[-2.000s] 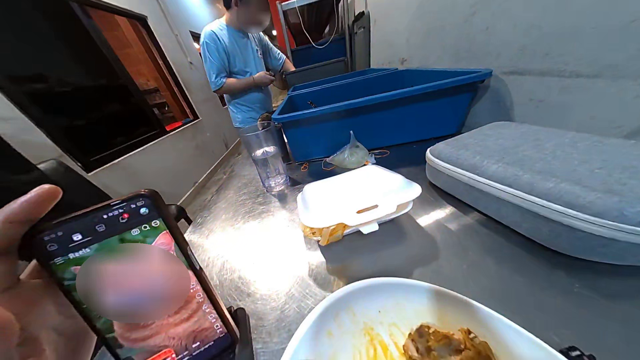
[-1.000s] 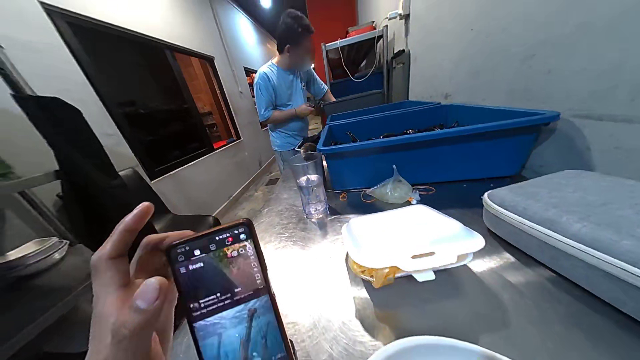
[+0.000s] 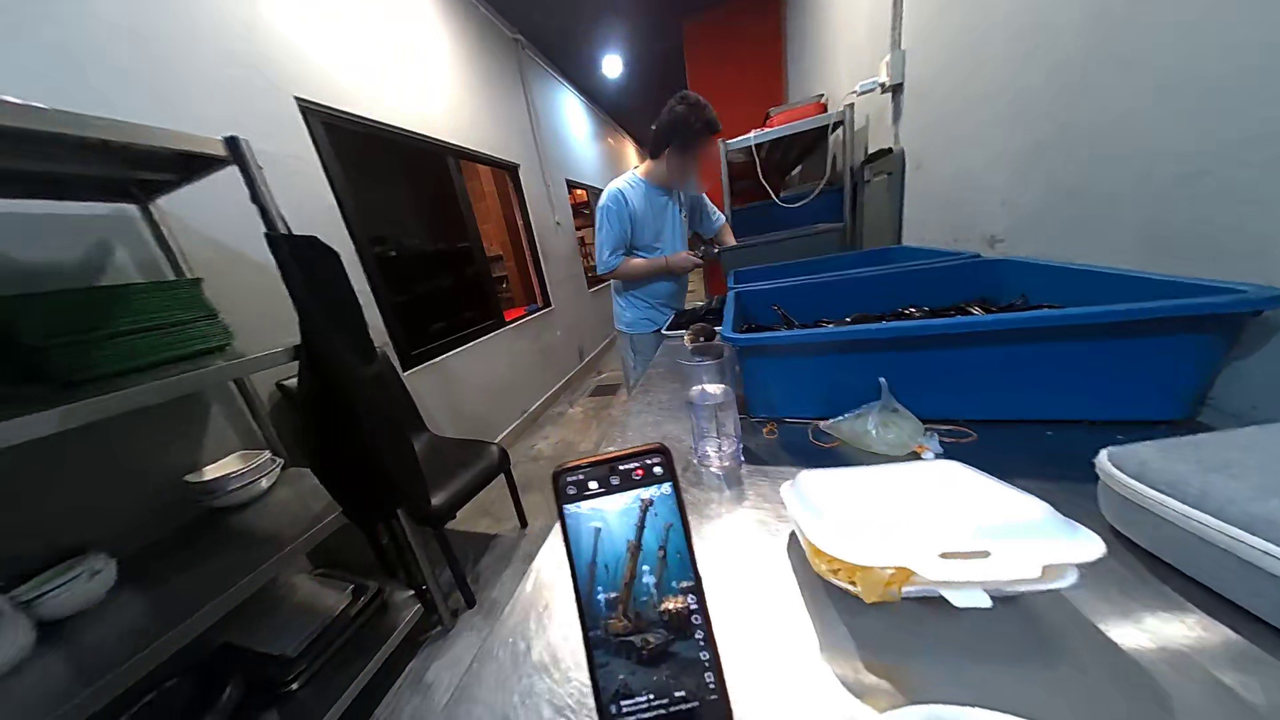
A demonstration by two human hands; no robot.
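Neither of my hands shows in the current head view. A smartphone (image 3: pixel 645 590) stands upright and slightly tilted at the bottom centre, its screen lit with an underwater picture; what supports it is out of sight. Right of it, a white foam takeaway box (image 3: pixel 935 525) lies on the steel table (image 3: pixel 765 600), with yellow food bulging at its front left edge. Behind the box is a knotted clear plastic bag (image 3: pixel 885 428) of pale liquid. A clear cup of water (image 3: pixel 714 410) stands to the left of the bag. The rim of a white plate (image 3: pixel 950 712) shows at the bottom edge.
Large blue tubs (image 3: pixel 960 350) hold dark utensils at the back right. A grey padded case (image 3: pixel 1200 500) lies at the right. Beyond the table stands a person (image 3: pixel 650 240) in a light blue shirt. A black chair (image 3: pixel 450 475) and metal shelves (image 3: pixel 150 400) are on the left.
The hand near the phone one second ago is out of view now. The phone's screen picture differs from two seconds ago. The view has swung up and left, bringing in the shelves.
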